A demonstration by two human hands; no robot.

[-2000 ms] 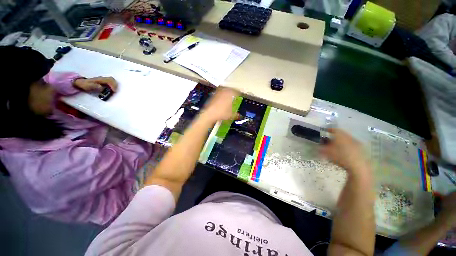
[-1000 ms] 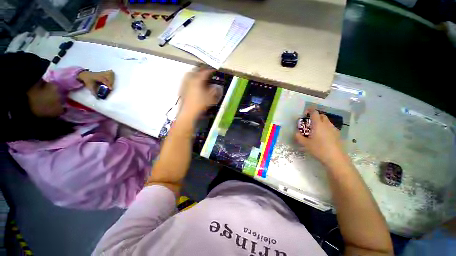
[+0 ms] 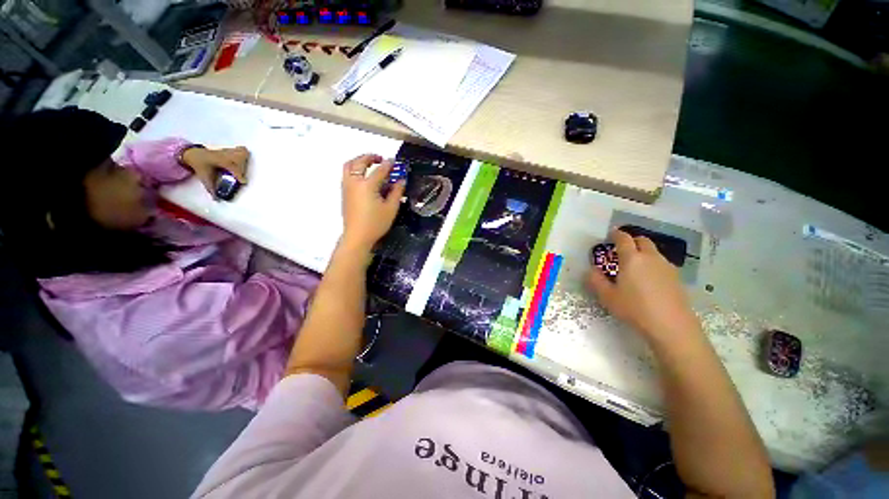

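My left hand [image 3: 369,200] is over the left end of the printed mat, near the white covering. It holds a small watch body [image 3: 397,173] with a blue-lit face between its fingertips. My right hand [image 3: 640,283] is over the worn grey area of the mat and holds another watch body [image 3: 605,259] with a lit, pinkish-white patterned face. A third watch body [image 3: 782,352] lies on the mat at the right, its face showing a reddish pattern. A dark watch body [image 3: 581,127] sits on the wooden shelf.
Papers [image 3: 435,86] with a pen [image 3: 367,75] lie on the wooden shelf [image 3: 624,58]. A row of blue and red lights [image 3: 325,18] is at the top. A coworker in pink [image 3: 185,322] sits at the left, hand on a watch body [image 3: 226,185]. Dark pieces [image 3: 143,112] lie beyond.
My right hand has drawn in from the right and now holds a lit watch body. My left hand has moved left and shows a blue-lit one. A watch body has appeared on the right of the mat.
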